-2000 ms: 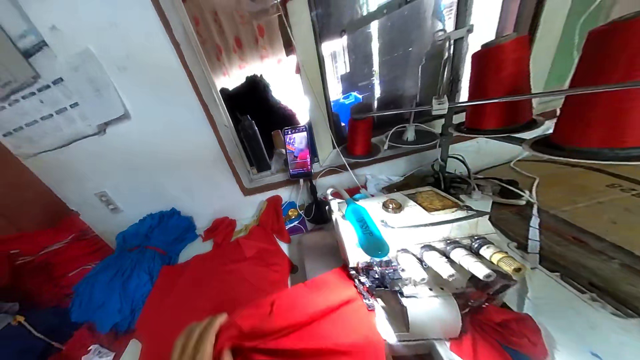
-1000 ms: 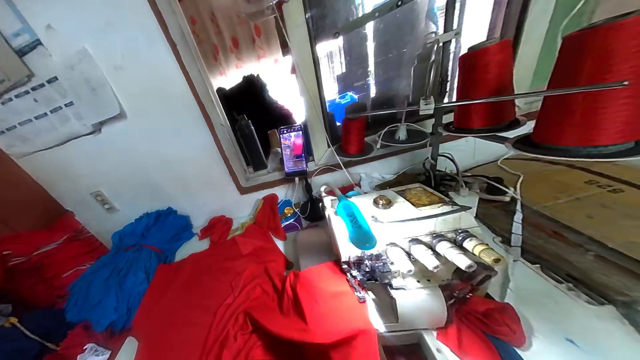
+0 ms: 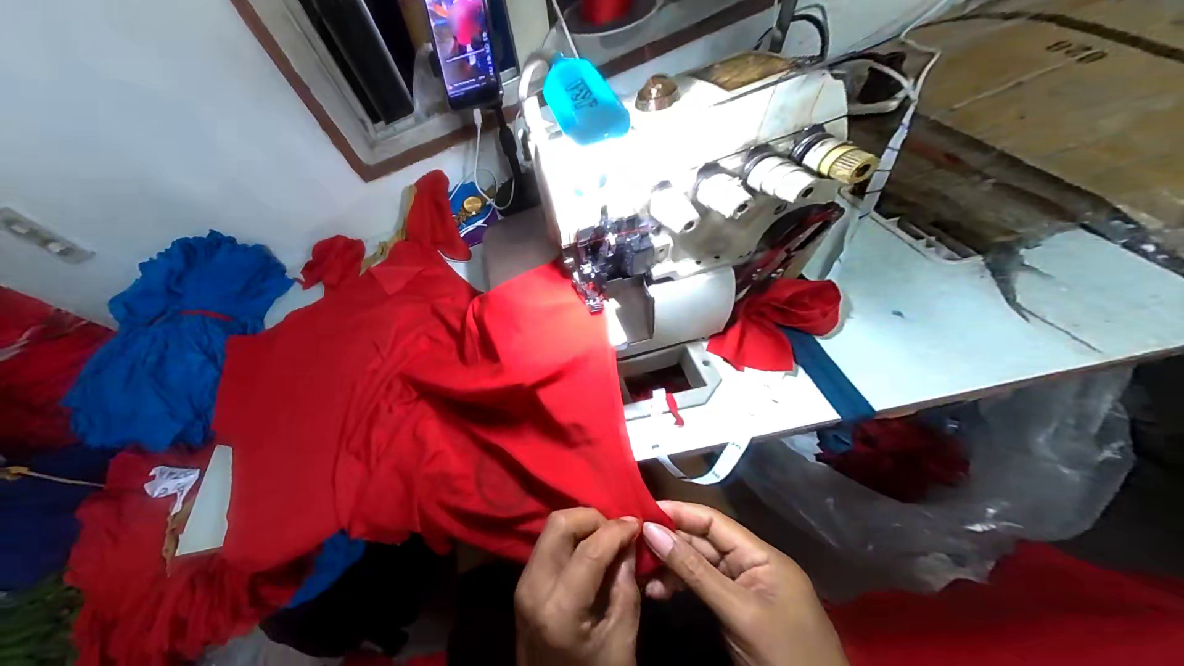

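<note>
Red fabric [image 3: 370,398] spreads over the left of the work table, and its right edge runs under the presser foot of a white overlock sewing machine [image 3: 647,213]. Below the machine, off the table's front edge, my left hand [image 3: 578,583] pinches the edge of this cloth. Close against it on the right, my right hand [image 3: 740,583] grips the same edge between thumb and fingers. The machine's lamp lights the needle area brightly.
A blue bundle of cloth [image 3: 185,324] lies at the left. A phone [image 3: 462,46] stands by the window. Red scrap [image 3: 786,319] and a blue strip [image 3: 832,375] lie right of the machine. A clear plastic bag [image 3: 1036,490] hangs below the table's front edge.
Both hands now hold the cloth edge below the machine; one second ago neither was in view. The view has moved nearer to the machine and downward.
</note>
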